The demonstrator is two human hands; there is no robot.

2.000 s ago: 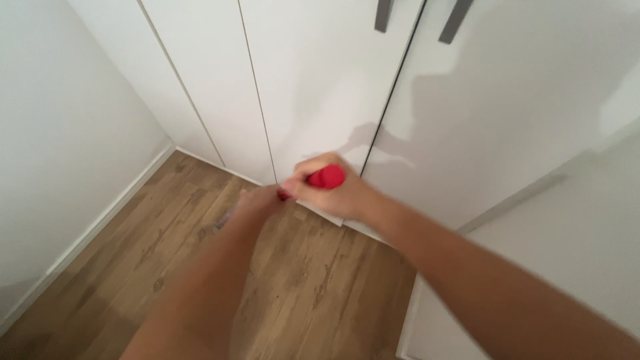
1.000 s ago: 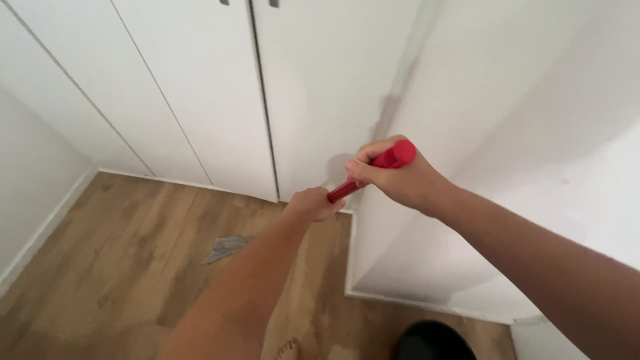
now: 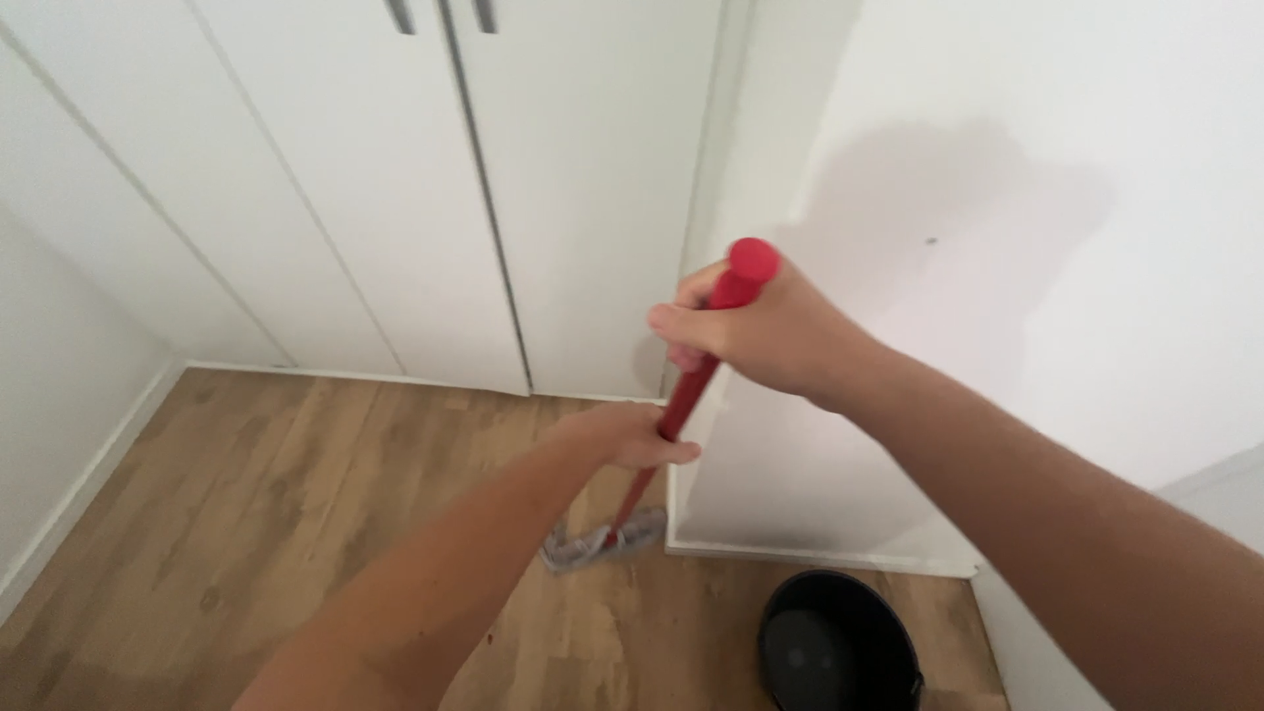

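Note:
A mop with a red handle [image 3: 693,393] slants down from my hands to the wood floor. My right hand [image 3: 755,326] is closed round the handle's upper end, just under its round red cap. Lower on the same handle, my left hand [image 3: 637,434] grips it, thumb pointing right. The grey mop head [image 3: 607,540], blurred, lies on the floor beside the white wall corner. Part of the floor left of the mop head is hidden by my left forearm.
White cupboard doors [image 3: 592,197] with dark handles stand ahead, above the wood-look floor [image 3: 296,474]. A white wall [image 3: 889,444] with a skirting board juts out on the right. A black bucket [image 3: 839,642] stands on the floor at lower right.
The view has swung right, bringing the bucket in. The mop head, left of my left forearm a second ago, is now right of it, near the wall corner. Both hands have stayed on the handle.

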